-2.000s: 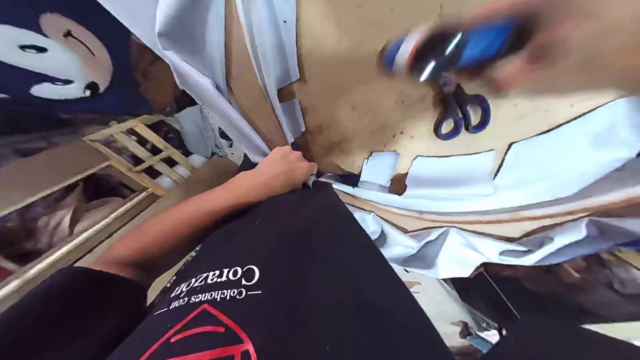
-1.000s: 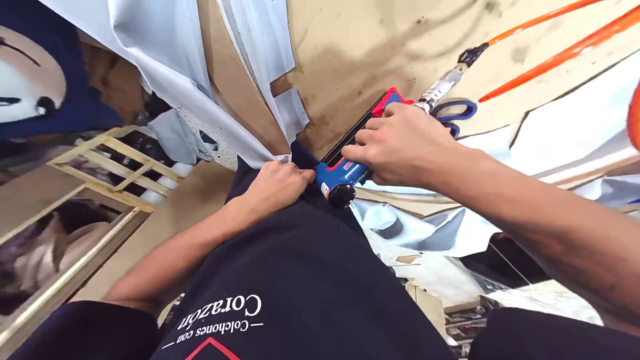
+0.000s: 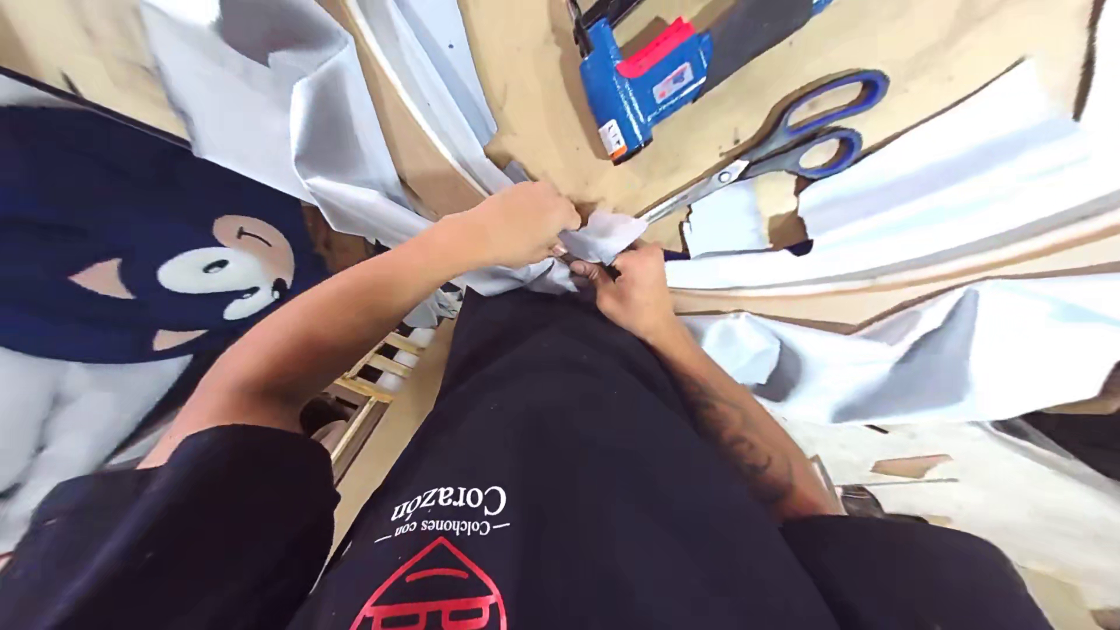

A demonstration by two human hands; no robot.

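Note:
Both hands meet at the near edge of a wooden panel [image 3: 542, 131], against the dark shirt. My left hand [image 3: 516, 223] pinches the light grey fabric [image 3: 612, 234] at this edge, and my right hand [image 3: 637, 284] grips the same fabric just to the right, thumb toward the left hand. On the panel, beyond the hands, lies a blue pneumatic staple gun [image 3: 643, 83] with a red trigger part. Scissors [image 3: 779, 140] with blue and grey handles rest beside it, their blade tips close to the fabric and the right hand.
White fabric [image 3: 962, 350] hangs in folds over the panel's right side, with more loose fabric [image 3: 337, 131] at the left. A dark blue cloth with a cartoon face [image 3: 131, 254] is at far left. A slatted wooden frame [image 3: 372, 372] stands lower, behind the left arm.
My right hand held the staple gun one second ago; the tool now lies on the panel and that hand is on the fabric beside my left hand. The view has shifted.

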